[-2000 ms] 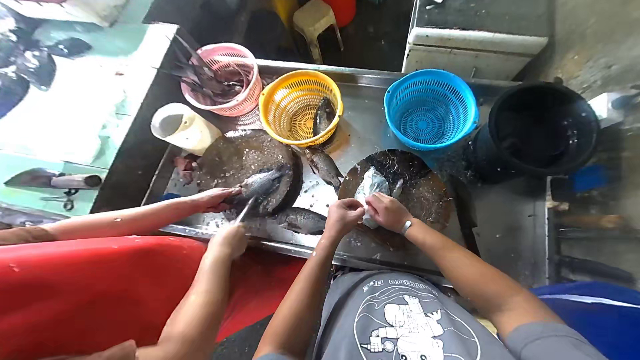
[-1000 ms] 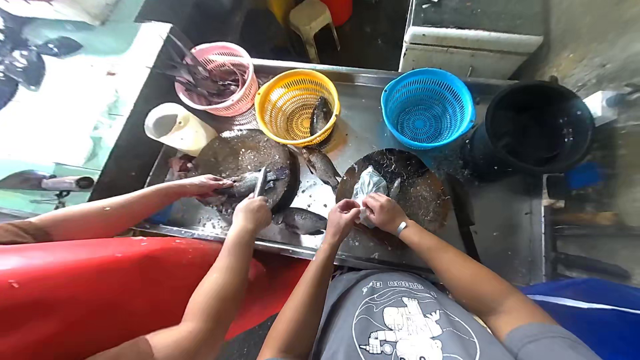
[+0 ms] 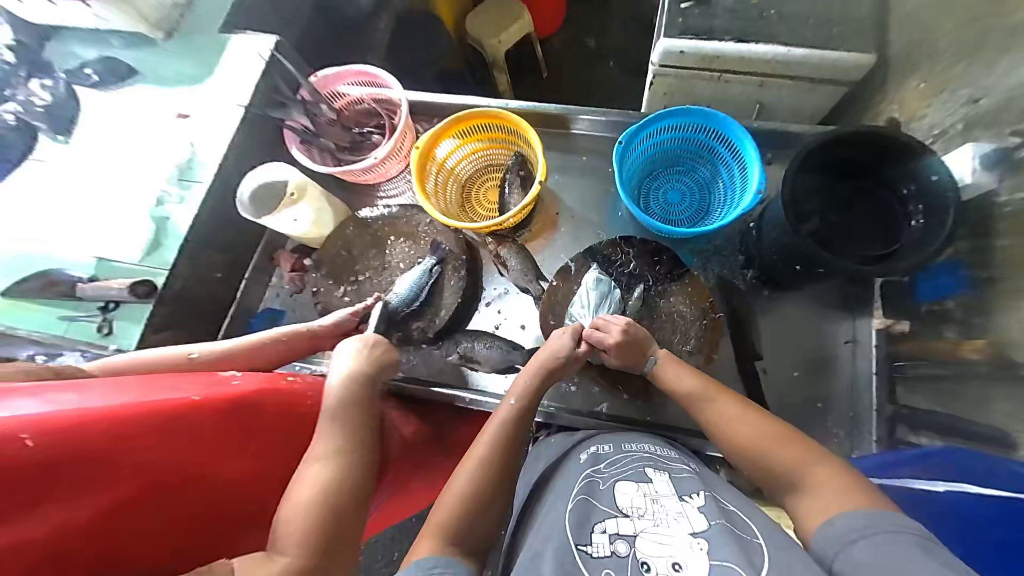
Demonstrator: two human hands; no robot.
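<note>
My left hand (image 3: 562, 352) and my right hand (image 3: 620, 344) meet at the gathered neck of a pale plastic bag (image 3: 594, 298), both pinching it. The bag lies on a round chopping block (image 3: 680, 320), and what it holds cannot be made out. A small fish piece (image 3: 634, 302) rests just right of the bag. Left of the block, a whole fish (image 3: 518, 266) lies on the metal counter, and another fish (image 3: 484, 352) lies near its front edge, close to my left hand.
At my left a co-worker's hands (image 3: 364, 344) work with a tool on a fish (image 3: 414, 286) on a second block (image 3: 376, 248). Along the back stand a pink basket (image 3: 392, 164), a yellow basket (image 3: 424, 160), a blue basket (image 3: 688, 228) and a black bucket (image 3: 872, 260). A knife (image 3: 48, 286) lies far left.
The co-worker's fish now lies at a slant with its tail away from them, and their hands are nearer the block's front edge. My hands stay together at the bag.
</note>
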